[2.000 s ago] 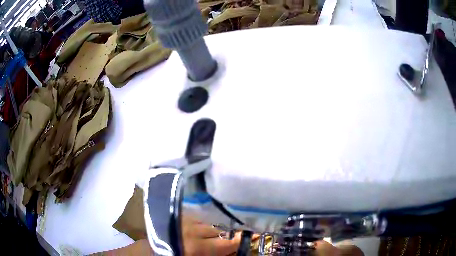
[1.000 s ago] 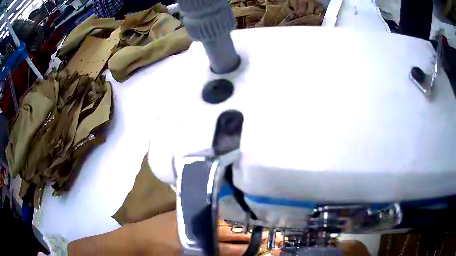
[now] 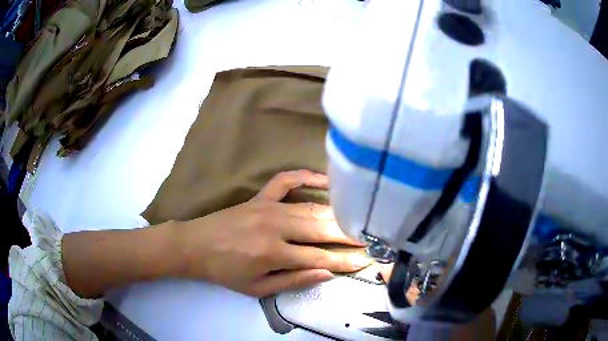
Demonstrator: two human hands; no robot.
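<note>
A khaki-brown fabric panel (image 3: 257,133) lies flat on the white table, left of the sewing machine head (image 3: 400,113). My left hand (image 3: 257,243) lies palm down on the panel's near edge, fingers spread and pointing right to the needle area. Its fingertips rest by the presser foot (image 3: 379,248), which the head partly hides. The chrome take-up lever guard (image 3: 500,213) blocks the view to the right. Of my right hand (image 3: 481,328) only a blurred bit of skin shows below the guard; its fingers are mostly hidden.
A loose heap of khaki-brown pieces (image 3: 87,66), some with shiny teeth, lies at the upper left of the table. The outlined bed slide plate (image 3: 333,310) is in front of the needle area. Dark brown strips (image 3: 510,320) hang at the lower right.
The view has swung down and to the left around the machine head. The fabric panel and my left hand, largely hidden behind the head before, now show clearly.
</note>
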